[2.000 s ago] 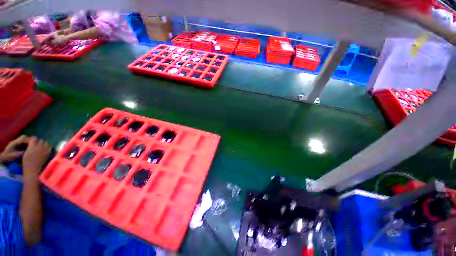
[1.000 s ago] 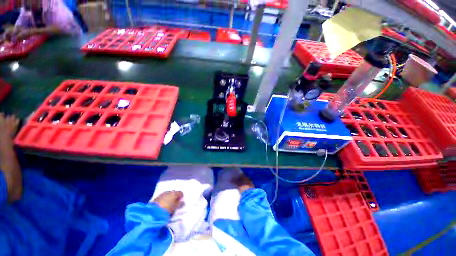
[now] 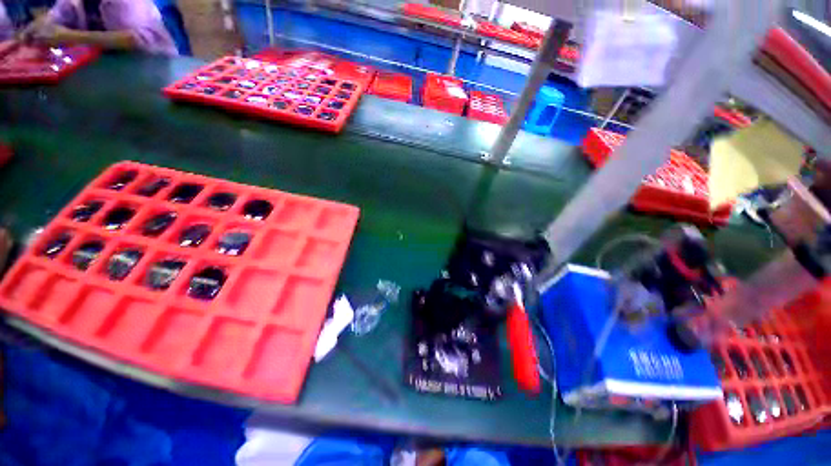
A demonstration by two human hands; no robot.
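The red tray (image 3: 301, 337) lies at the left on the green bench, with black discs (image 3: 257, 209) in many pockets; its right and front pockets are empty. The black press fixture (image 3: 456, 350) stands ahead, right of centre, with its red handle (image 3: 522, 346) pointing down toward the front. I cannot make out a disc in it. At the bottom edge, blue sleeves show. A small strip of skin, seemingly my right hand (image 3: 431, 458), is cut off by the edge, its fingers unseen. My left hand does not show.
A blue box (image 3: 629, 350) with white lettering stands right of the fixture, a blurred regulator above it. A filled red tray (image 3: 729, 428) is at the far right. A slanted metal post (image 3: 629, 155) rises behind. White paper (image 3: 334, 328) and clear plastic (image 3: 369, 314) lie between tray and fixture.
The view has shifted and tilted, so the bench things appear larger and lower. My hands, seen on the lap one second ago, have mostly dropped out of the picture.
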